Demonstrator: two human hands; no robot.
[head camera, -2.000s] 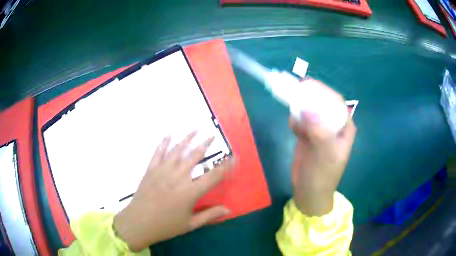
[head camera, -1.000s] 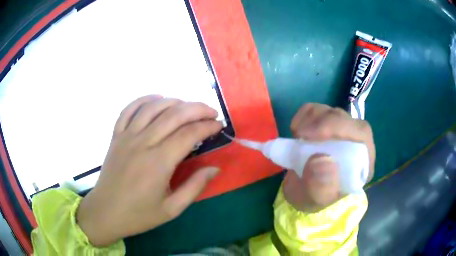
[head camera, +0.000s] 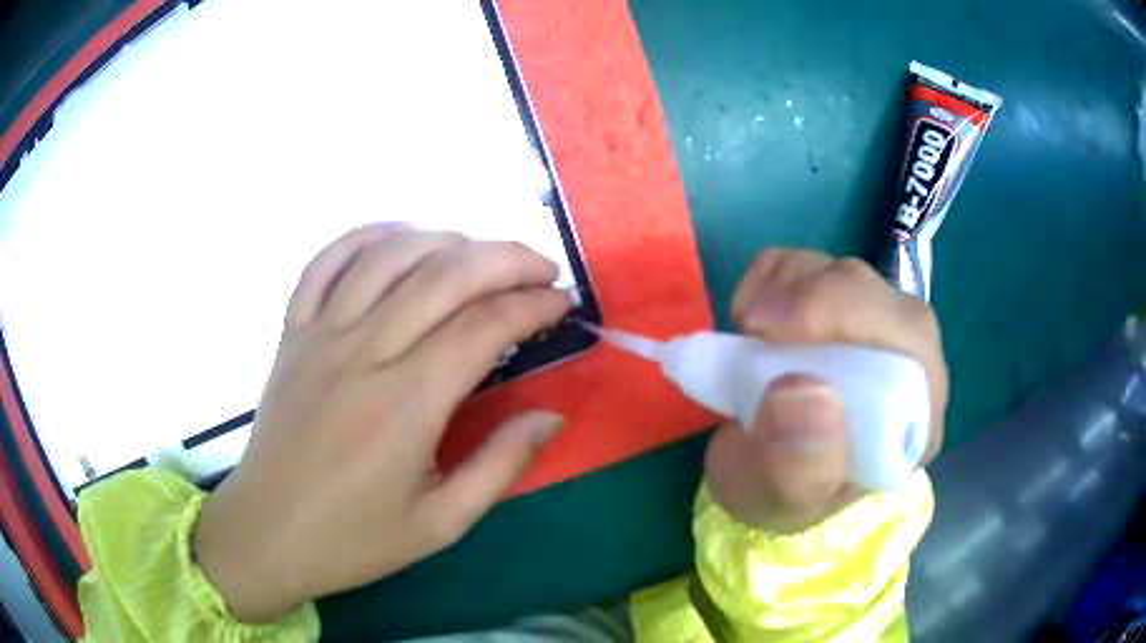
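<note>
A display panel (head camera: 277, 151), white with a thin black edge, lies on a red foam pad (head camera: 635, 189). My left hand (head camera: 402, 389) lies over the panel's lower right part, fingertips at the corner, thumb apart over the pad. Whether a small part is under its fingertips is hidden. My right hand (head camera: 823, 377) is shut on a white needle-tip glue bottle (head camera: 804, 383), held nearly level. Its thin tip points left and reaches the dark corner of the panel, close beside my left fingertips.
A B-7000 glue tube (head camera: 931, 170) lies on the green bench (head camera: 779, 163) at the right, its lower end behind my right hand. A grey surface (head camera: 1018, 490) is beyond the bench edge at the lower right. Another red pad edge shows at the far left.
The view has come closer to the panel corner. My right hand has brought the bottle from above the bench to the corner. My left fingers have drawn together there. Little differs from one second ago.
</note>
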